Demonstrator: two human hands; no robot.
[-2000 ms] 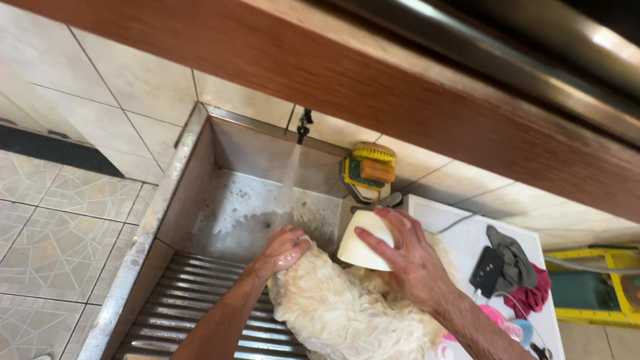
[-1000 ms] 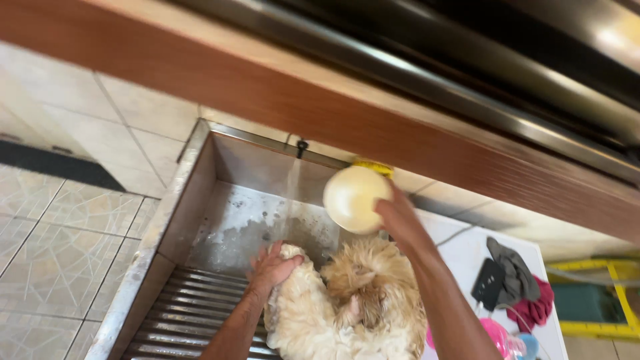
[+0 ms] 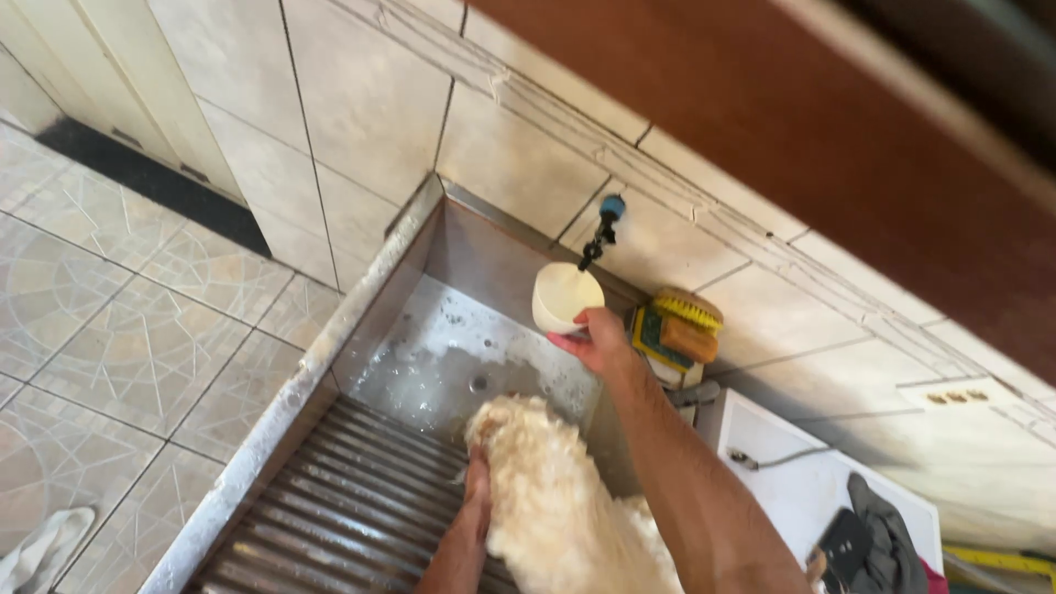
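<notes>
My right hand (image 3: 596, 340) grips the rim of a cream plastic bowl (image 3: 568, 297), its mouth up beneath the black faucet (image 3: 597, 246) with a blue knob. A wet, curly-coated cream dog (image 3: 553, 495) stands in the metal laundry sink (image 3: 417, 379), partly over the ribbed washboard (image 3: 338, 503). My left hand (image 3: 477, 487) rests against the dog's left side near its front end; its fingers are partly hidden by the fur. Whether the hand holds on to the dog cannot be told. Shallow water with suds lies around the drain (image 3: 478, 384).
On the sink's right corner sit a yellow scrub brush (image 3: 689, 309), an orange soap bar (image 3: 689, 340) and a sponge (image 3: 652, 330). A white table (image 3: 767, 429) at right holds a phone (image 3: 843, 544) and a grey cloth (image 3: 887, 528). A wooden shelf (image 3: 808, 165) hangs above.
The bowl, tipped over the dog two seconds ago, is now upright under the faucet in my right hand. My left hand has moved to the dog's side. The view has shifted and shows more wall.
</notes>
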